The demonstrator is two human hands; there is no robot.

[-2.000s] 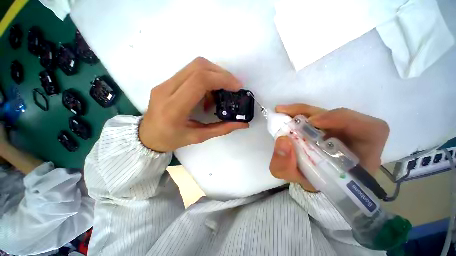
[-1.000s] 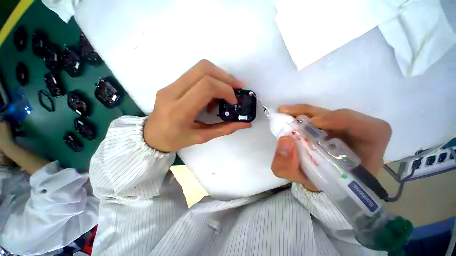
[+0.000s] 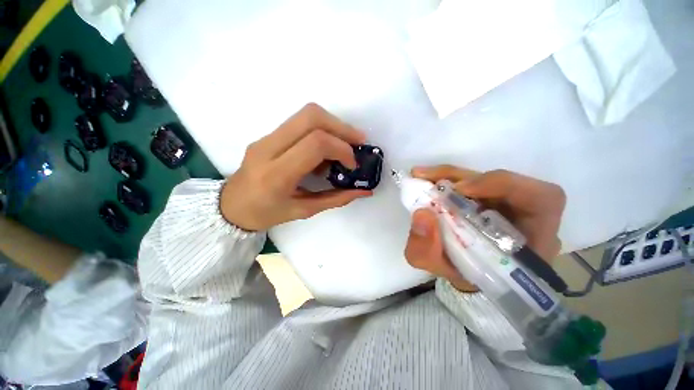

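A glossy black watch case (image 3: pixel 368 169) is held over the white board by my left hand (image 3: pixel 291 171). Its thumb is below the case, and the other fingers are above and over its left part, hiding that part. My right hand (image 3: pixel 498 206) holds a white and clear glue dispenser (image 3: pixel 487 259) like a pen, with a blue label and a green rear cap (image 3: pixel 571 344). The thin dispensing needle (image 3: pixel 396 176) points at the right side of the case. A small gap seems to show between them.
Several black housings (image 3: pixel 169 146) and a thin black ring (image 3: pixel 76 155) lie on the green mat at left. White sheets (image 3: pixel 487 57) lie at upper right, crumpled paper (image 3: pixel 106 15) at upper left. A parts tray (image 3: pixel 647 255) is at right. Another person's arm (image 3: pixel 38 247) is at lower left.
My right hand and the dispenser have moved a little left and the needle tip is a bit lower. The case is slightly turned, and my left index finger is bent over it.
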